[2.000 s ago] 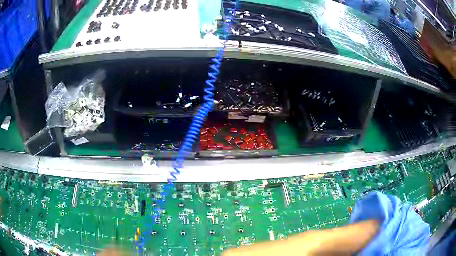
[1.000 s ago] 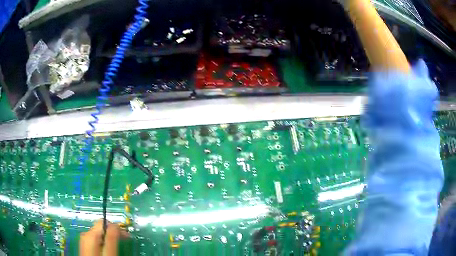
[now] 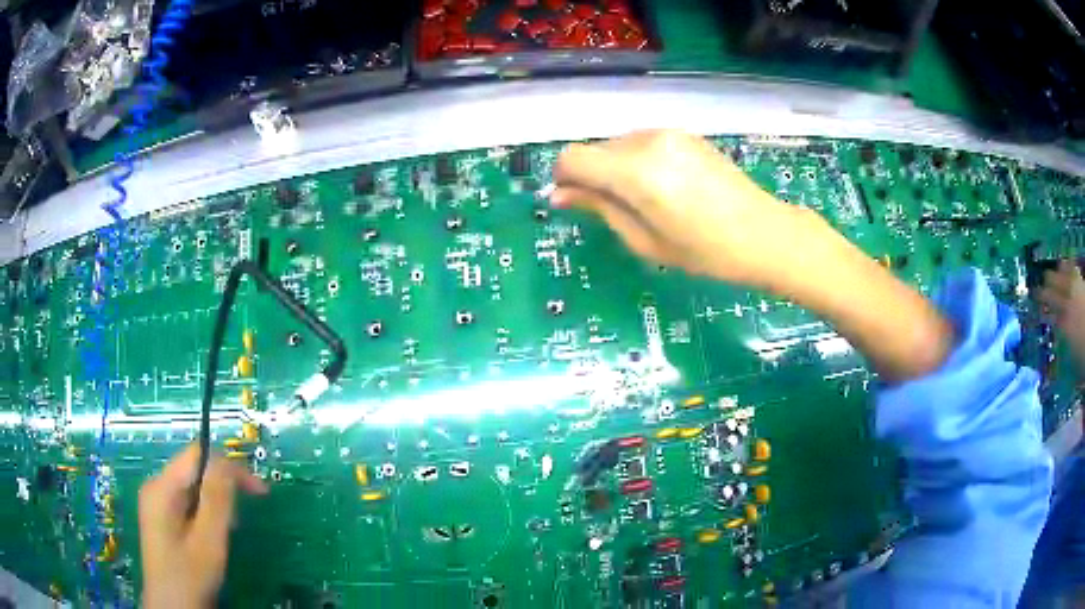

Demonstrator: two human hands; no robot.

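Note:
The green circuit board [image 3: 393,297] fills the area in front of me. My left hand [image 3: 196,518], at the lower left, is closed on a thin black bent strip or cable [image 3: 217,345], which rises from the fist, bends over the board and ends in a white tip [image 3: 309,390]. My right hand [image 3: 637,196] is over the board's far part, palm down, with fingertips pinched together close to the surface. A small pale spot shows at the fingertips; I cannot tell whether it is held or on the board. Yellow capacitors [image 3: 761,494] stand on the near part.
A pale metal rail [image 3: 476,113] runs behind the board. Beyond it are a bin of red parts [image 3: 535,30], dark bins and a clear bag of white parts [image 3: 107,60]. A blue coiled cord [image 3: 115,196] hangs at the left. Another person's hand [image 3: 1062,297] is at the right edge.
My right hand has come down from the upper right shelf area to the board. My left hand, with the black piece, shows more fully and slightly further left. The view has tilted down.

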